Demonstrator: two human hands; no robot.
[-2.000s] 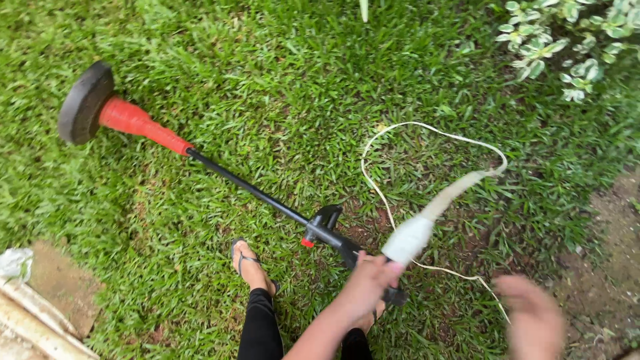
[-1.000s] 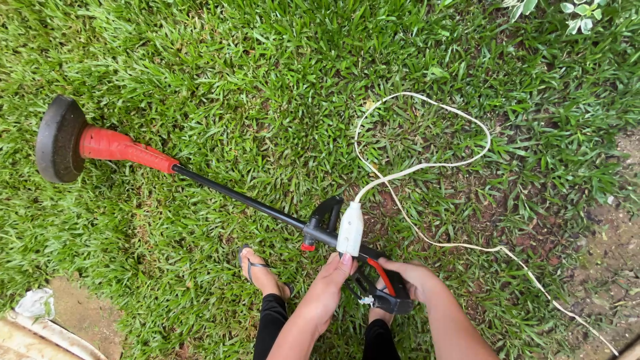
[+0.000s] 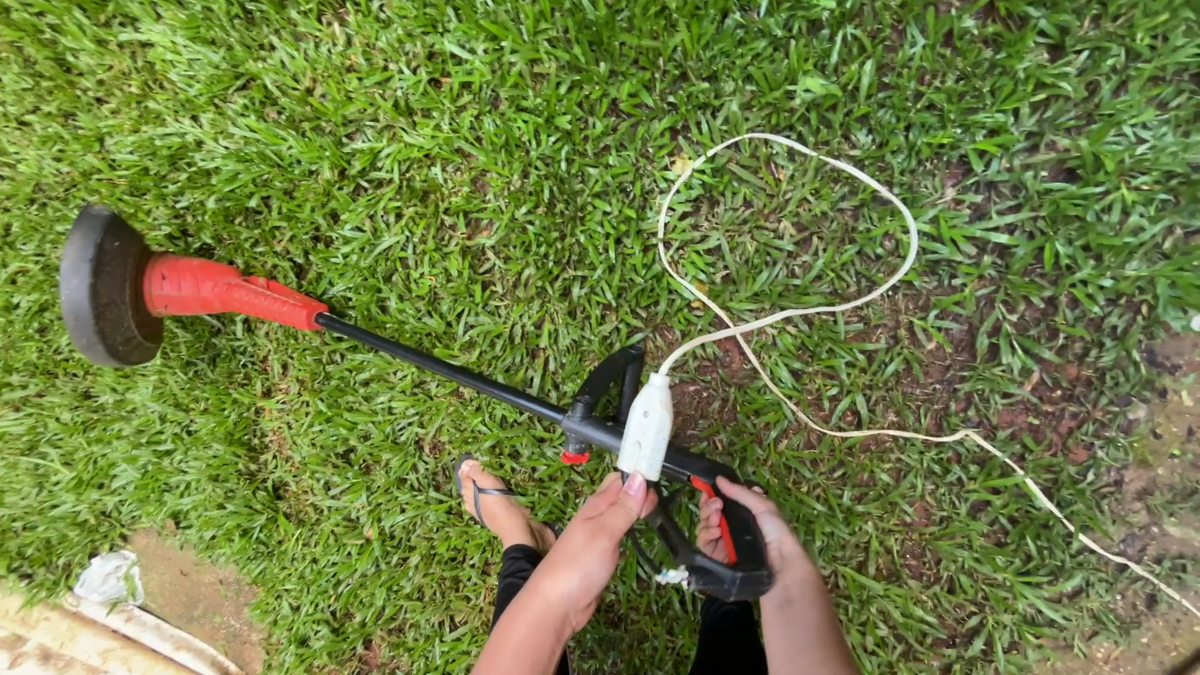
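Observation:
An electric string trimmer (image 3: 441,367) lies across the view, its red motor housing and dark round guard (image 3: 111,286) at the left. My right hand (image 3: 764,525) is wrapped around its black rear handle, by the red trigger (image 3: 717,516). My left hand (image 3: 609,530) pinches the lower end of a white extension-cord connector (image 3: 647,427), which crosses in front of the trimmer's shaft. A black cable hangs below that hand, near the handle. The white cord (image 3: 844,305) runs from the connector into a loop on the grass. The black auxiliary handle (image 3: 600,389) stands beside the connector.
Grass (image 3: 375,141) surrounds the trimmer. My sandalled foot (image 3: 497,502) is just below the shaft. A crumpled white plastic piece (image 3: 110,577) and a pale edging (image 3: 150,637) are at lower left. Bare soil (image 3: 1153,469) lies at the right, where the cord passes.
Two seconds ago my right hand was off the trimmer, at the lower right; it then took hold of the rear handle. The connector in my left hand was swinging, blurred, and now is steady.

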